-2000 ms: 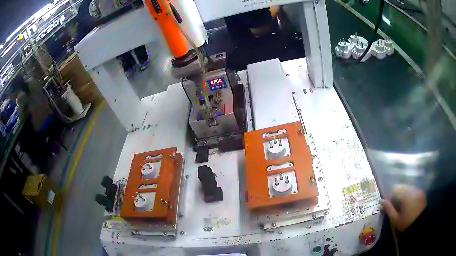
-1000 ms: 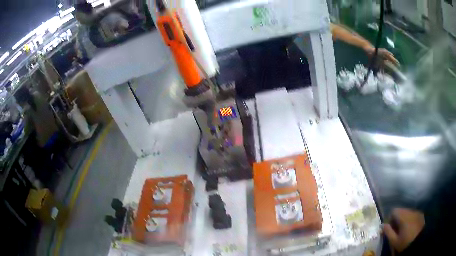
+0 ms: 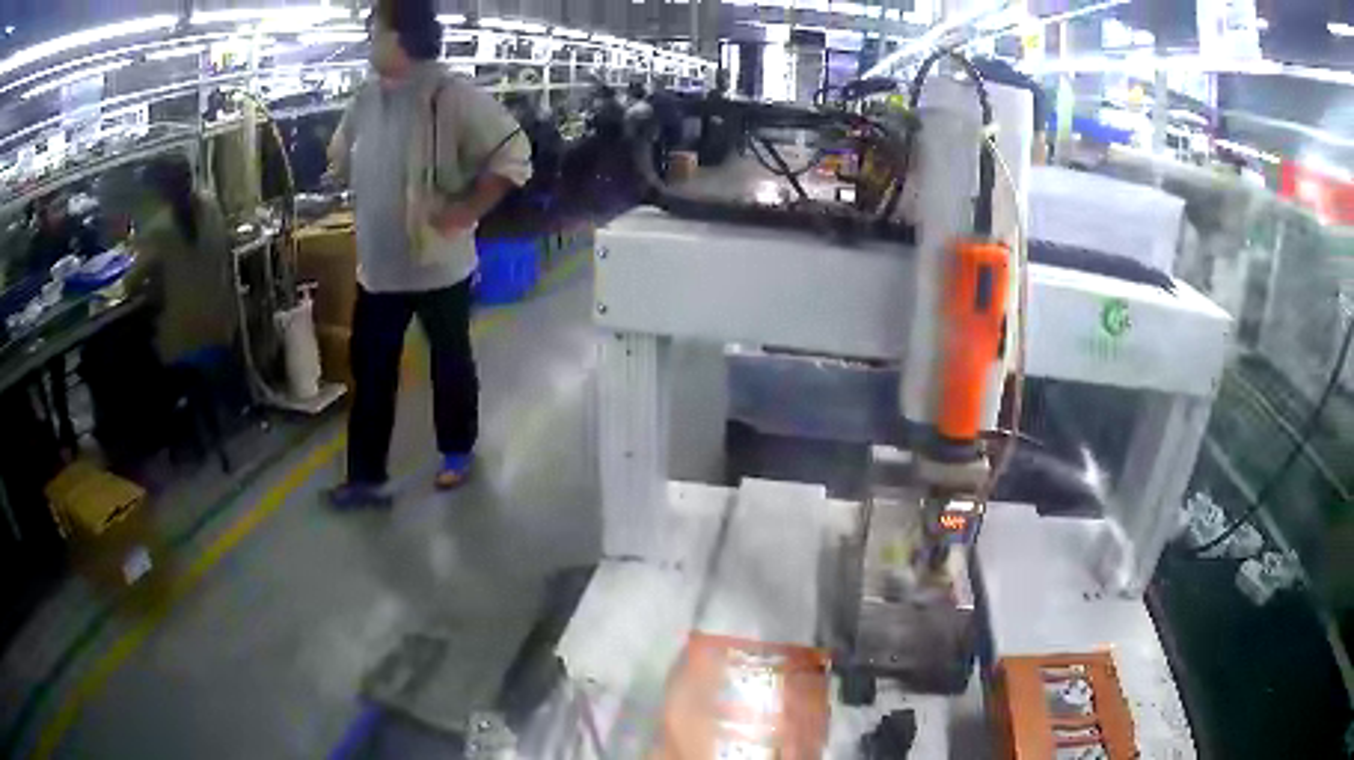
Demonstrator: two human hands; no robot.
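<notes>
Neither of my hands is in the picture. The left orange fixture (image 3: 747,698) lies on the white machine table at the bottom edge, cut off and blurred. The right orange fixture (image 3: 1066,704) lies to its right, with white plug adapters (image 3: 1069,692) showing in its openings. The grey screw feeder (image 3: 913,594) with red lit digits stands between and behind the fixtures. The orange electric screwdriver (image 3: 971,349) hangs from the white gantry above the feeder. A black block (image 3: 890,734) is partly visible at the bottom edge.
A standing person (image 3: 416,208) in a light top is in the aisle on the left. Another person (image 3: 190,282) is at the left bench. Cardboard boxes (image 3: 101,520) stand on the floor at left. White adapters (image 3: 1267,575) lie on the dark green surface at right.
The view has lifted and turned left, so the machine sits lower and further right. My hand at the lower right has left the picture, and the other arm over the conveyor is no longer seen.
</notes>
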